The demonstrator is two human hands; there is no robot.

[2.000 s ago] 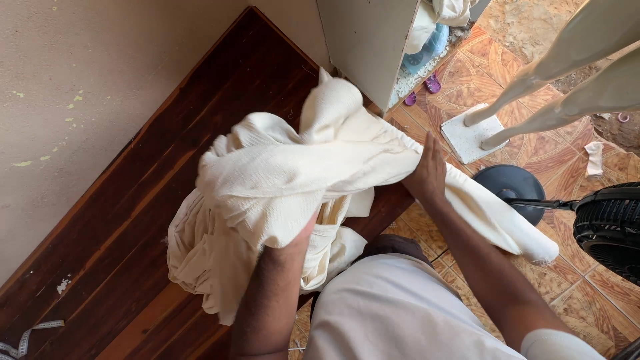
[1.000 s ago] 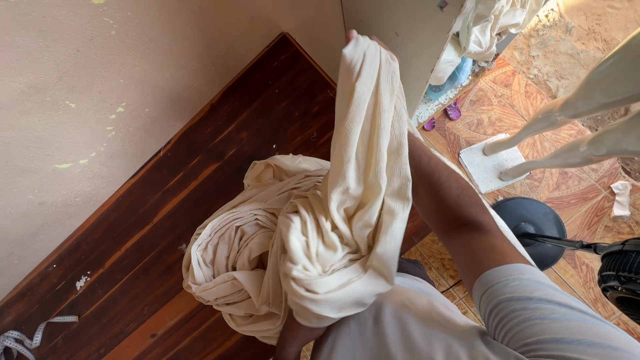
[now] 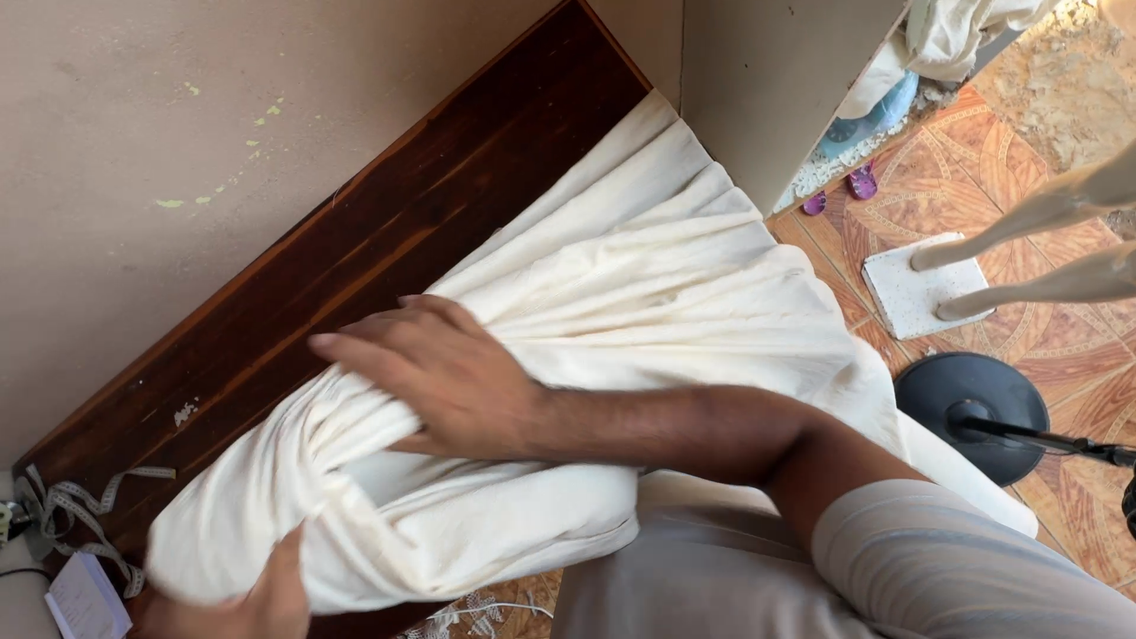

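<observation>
Cream cloth (image 3: 657, 293) lies fanned in long folds across a dark wooden table (image 3: 355, 257), its far end at the table's corner and its near part gathered in a loose bundle. My right hand (image 3: 453, 373) rests on the gathered folds at the middle, its palm down and its fingers partly spread; whether it grips the cloth is not plain. Blurred at the lower left, my left hand (image 3: 240, 595) touches the near end of the bundle, and its fingers are partly out of sight. Some cloth hangs over the table's right side.
A measuring tape (image 3: 89, 506) and a small notepad (image 3: 87, 596) lie at the left. Beyond the table stands a pale panel (image 3: 772, 80). On the tiled floor are a mannequin's white base (image 3: 927, 284), a round black stand base (image 3: 972, 417) and purple sandals (image 3: 861, 181).
The cloth, earlier bunched and partly raised, now lies stretched to the table's far corner. My right hand has come down from its raised end onto the folds nearer my body.
</observation>
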